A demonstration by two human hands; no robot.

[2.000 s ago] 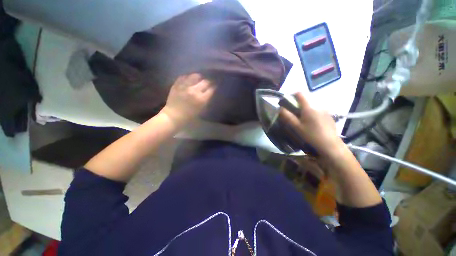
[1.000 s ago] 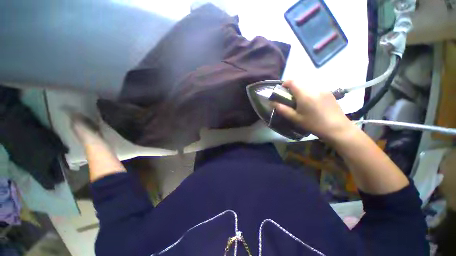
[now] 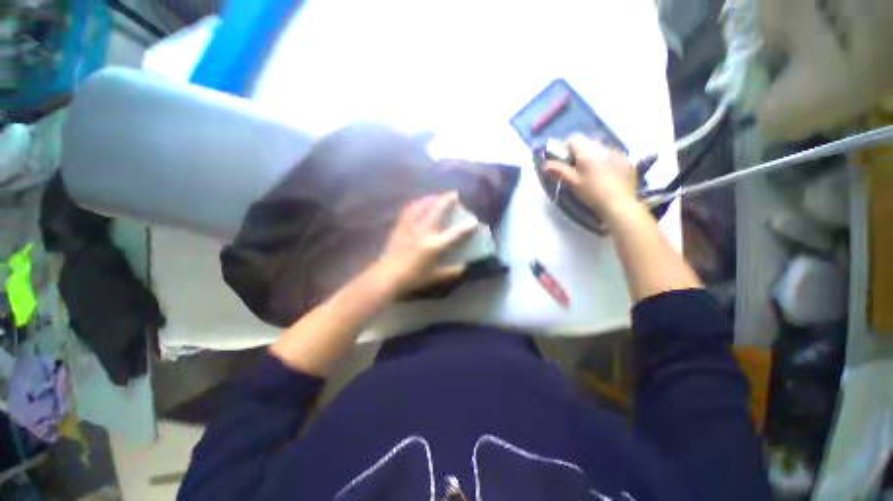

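A dark brown-black garment (image 3: 313, 220) lies bunched on the white table, partly against the padded grey arm. My left hand (image 3: 426, 240) is on the garment's right part, holding a small pale grey piece (image 3: 470, 240) against the cloth; its exact grip is blurred. My right hand (image 3: 599, 176) is closed on the handle of the steam iron (image 3: 573, 204). The iron is at the lower part of the blue iron rest (image 3: 541, 112); whether it sits fully on it is hidden. One red bar shows on the rest.
Small red-and-black snips (image 3: 550, 283) lie on the white table (image 3: 392, 59) near its front edge. The padded grey arm (image 3: 176, 147) extends at the left, with a blue object (image 3: 240, 44) behind it. Hose and cord run off right. A dark garment (image 3: 98, 284) hangs at the left.
The iron has moved from the garment's right side to the rest. My left hand has come from the table's left side onto the garment, with the pale piece. The red-and-black snips now show.
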